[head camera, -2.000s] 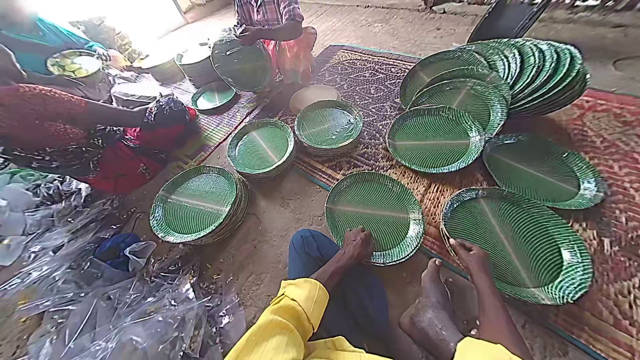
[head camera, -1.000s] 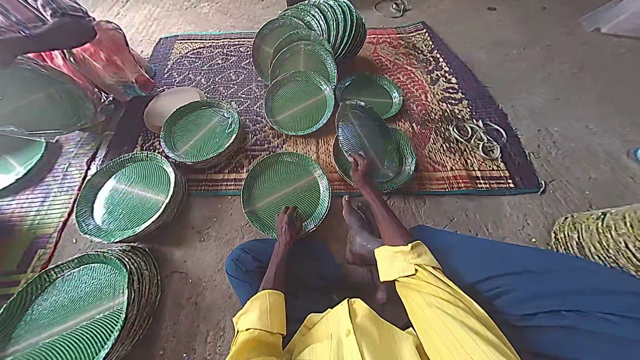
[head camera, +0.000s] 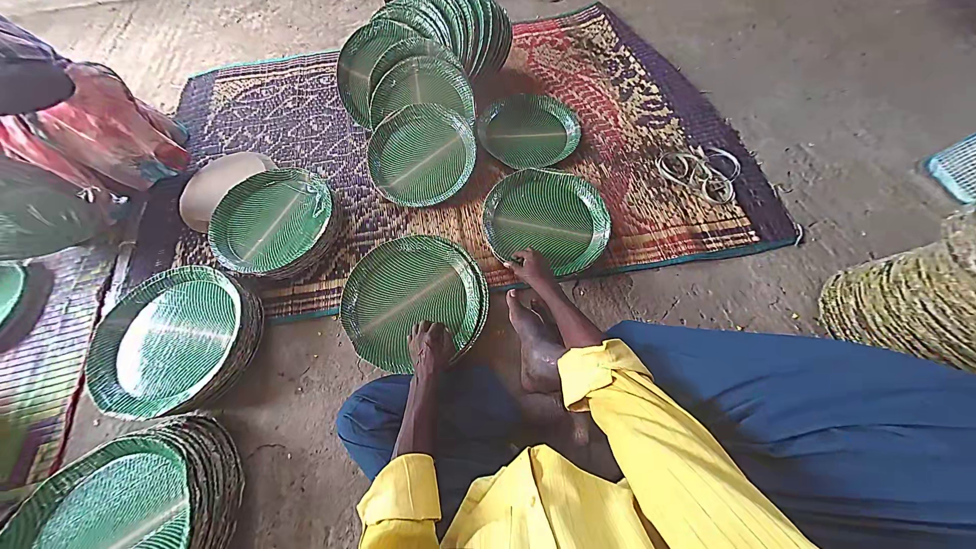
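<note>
Round green leaf-patterned plates lie on the floor and the woven mat. My left hand (head camera: 431, 345) grips the near rim of a green plate (head camera: 404, 293), which lies over another whose edge shows at the right. My right hand (head camera: 528, 265) is at the near left rim of a second green plate (head camera: 547, 217) on the mat's near edge; its fingers look bent on the rim, but whether they grip it I cannot tell. Beyond it lie a smaller-looking plate (head camera: 529, 131) and another plate (head camera: 422, 155) at the end of an overlapping row (head camera: 450, 30).
Stacks of green plates stand at left (head camera: 250, 328), lower left (head camera: 217, 473) and on the mat (head camera: 267, 221), beside a plain brown disc (head camera: 213, 183). Pale rings (head camera: 705, 171) lie on the woven mat (head camera: 625, 99). A tall stack (head camera: 907, 297) stands right. A person's clothing (head camera: 99, 122) shows upper left.
One second ago my right hand held a plate tilted up above the right one; now it is low at a flat plate's rim. A second plate edge now shows under my left hand's plate.
</note>
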